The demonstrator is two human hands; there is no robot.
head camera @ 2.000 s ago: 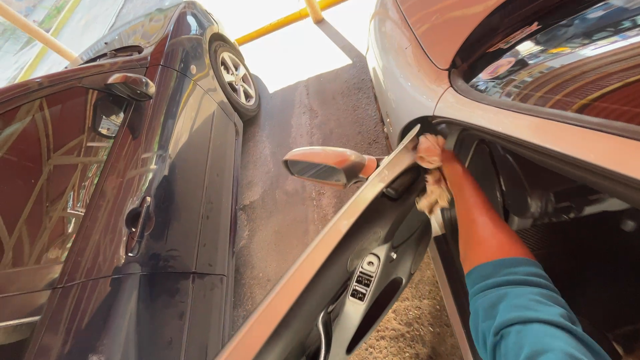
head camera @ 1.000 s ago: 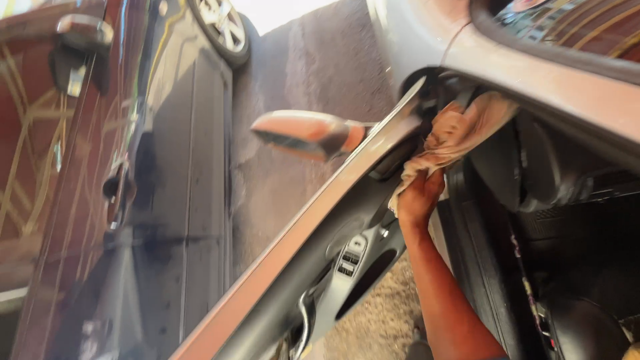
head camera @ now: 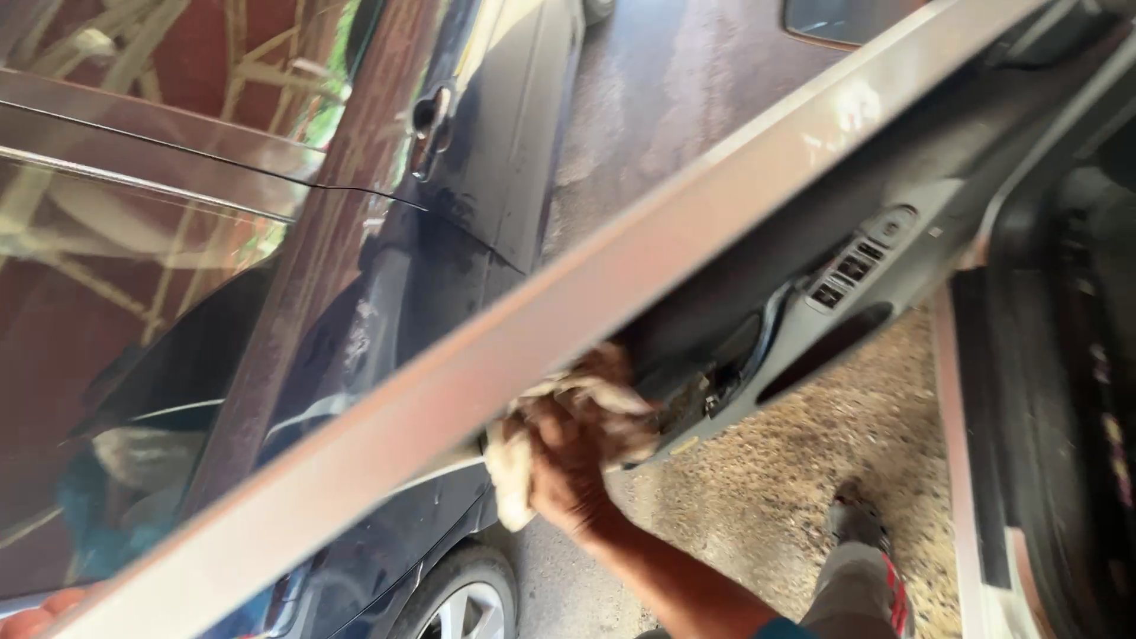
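Observation:
My right hand [head camera: 568,479] holds a crumpled, pale brown-stained cloth [head camera: 510,470] against the rear end of the open car door's dark inner panel [head camera: 710,293], below the door's silver frame [head camera: 568,311]. The door pull and window switches [head camera: 848,271] are up and to the right of the hand. At the bottom left corner, blurred fingertips of my left hand [head camera: 53,608] show over the far edge of the frame; the rest of that hand is hidden.
A dark blue car [head camera: 417,293] stands close beyond the door, its wheel [head camera: 466,599] at the bottom. The silver car's door sill [head camera: 963,444] is at right. My leg and shoe [head camera: 856,519] are on the wet, gritty floor [head camera: 799,426]. The door mirror [head camera: 825,19] shows at the top.
My right hand has moved with the cloth from the hinge end of the door to its rear end. Fingertips now show at the lower left. The view has shifted strongly.

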